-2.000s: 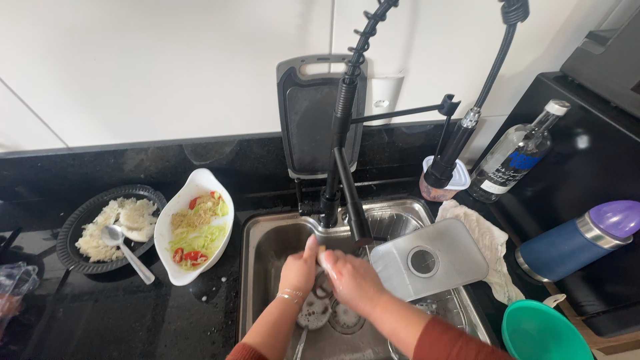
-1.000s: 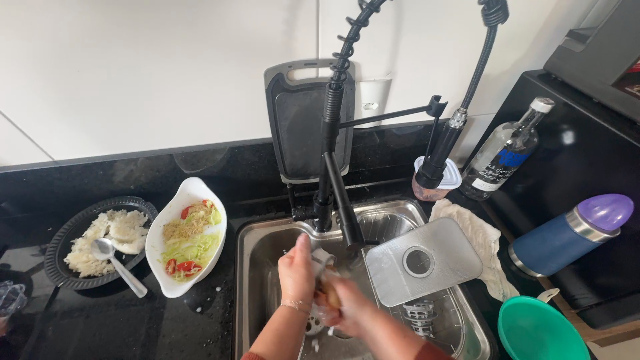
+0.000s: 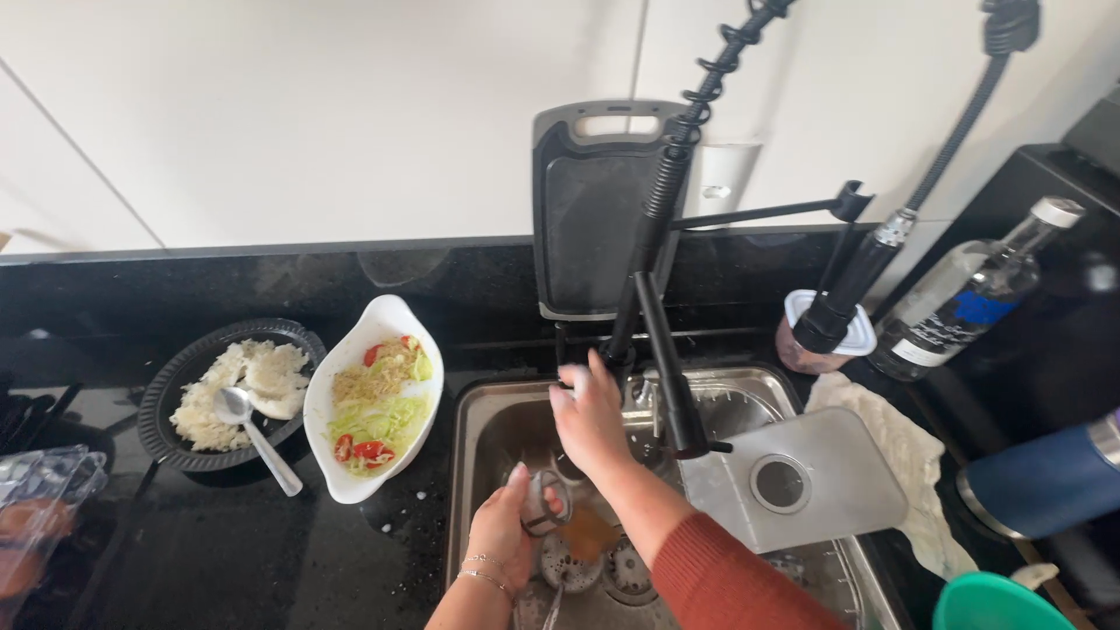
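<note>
My left hand is closed around a small clear cup low over the left basin of the steel sink. Reaching up near the base of the black spring faucet, my right hand has its fingers spread, with some foam on them and nothing plainly held. Beneath the hands, an orange-brown blurred thing, a perforated round piece and the drain strainer show in the basin. A metal handle stands out at the basin's lower part.
A steel tray with a round hole lies across the right basin. Left of the sink are a white salad dish and a black plate of rice. A glass bottle, cloth, blue flask and green bowl stand right.
My right hand has moved up and away from my left hand toward the faucet. The two hands were together over the basin in the earlier frames.
</note>
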